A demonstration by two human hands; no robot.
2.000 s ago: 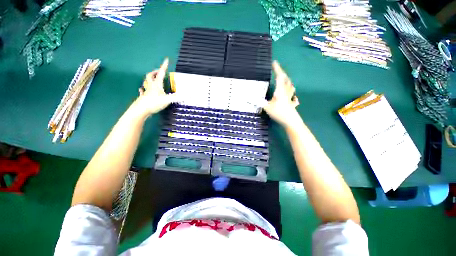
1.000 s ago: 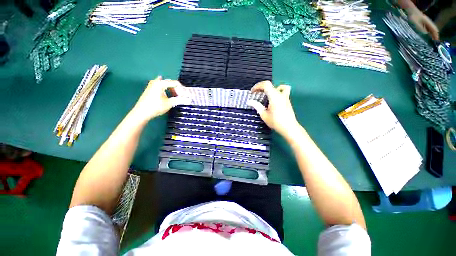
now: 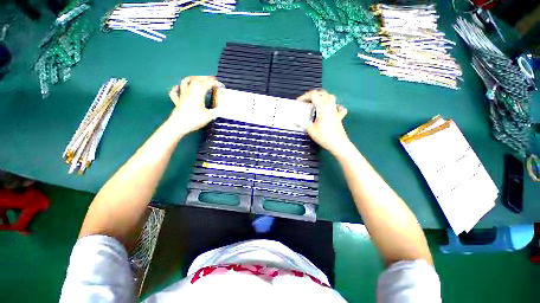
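A white PCB panel [image 3: 264, 110] lies crosswise over the middle of the black slotted fixture [image 3: 244, 64]. My left hand [image 3: 198, 102] grips its left end and my right hand [image 3: 322, 117] grips its right end, fingers curled over both ends. The fixture has two ribbed plates side by side with cut-out handles at the near end. White strips show in the slots on the near side of the panel, one of them with a yellowish left end. The panel's underside and its contact with the slots are hidden.
A panel stack [image 3: 453, 177] lies to the right, beside a black mobile phone [image 3: 513, 183]. A loose strip bundle [image 3: 95, 125] lies to the left. Strip piles [image 3: 414, 47] and green boards [image 3: 337, 26] lie at the far side. A grey speckled bundle [image 3: 508, 89] lies far right.
Both hands have closed from flat beside the panel to gripping its ends. The panel looked tilted and ribbed a second ago and now shows its white face. A hand at the far right has gone.
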